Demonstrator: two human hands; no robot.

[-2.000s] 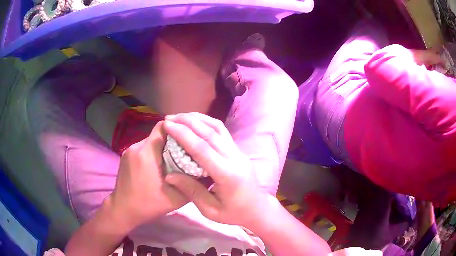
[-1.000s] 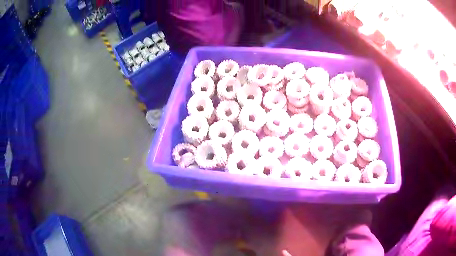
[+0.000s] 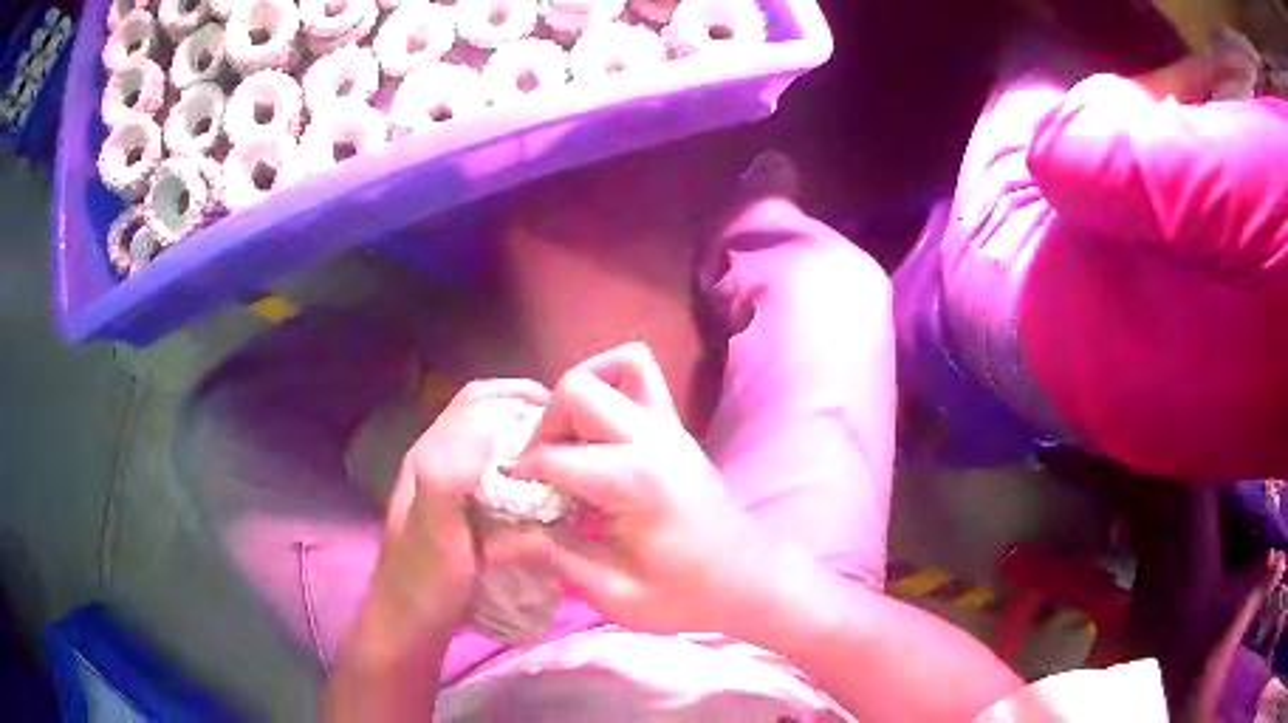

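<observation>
A knobbly white roll [image 3: 520, 494] is held above my lap, its bumpy rim facing up. My left hand [image 3: 449, 494] is wrapped around its left side. My right hand [image 3: 629, 487] is on its right side, with bent fingers over the rim and hiding part of it. A pale, crumpled-looking part [image 3: 516, 600] shows below the roll between my hands; I cannot tell whether it is a sleeve or part of the roll. A blue-violet crate [image 3: 466, 167] with many upright knobbly rolls [image 3: 264, 108] stands beyond my knees at the upper left.
A seated person in a pink-red top [image 3: 1158, 311] is close on my right. A red stool [image 3: 1052, 600] is at the lower right beside yellow-black floor tape [image 3: 939, 586]. A blue crate [image 3: 120, 671] stands on the floor at the lower left.
The view swung up to the crate, then back down to my lap. Compared with the oldest frame, my right fingers are more bent over the roll and more of the crate shows.
</observation>
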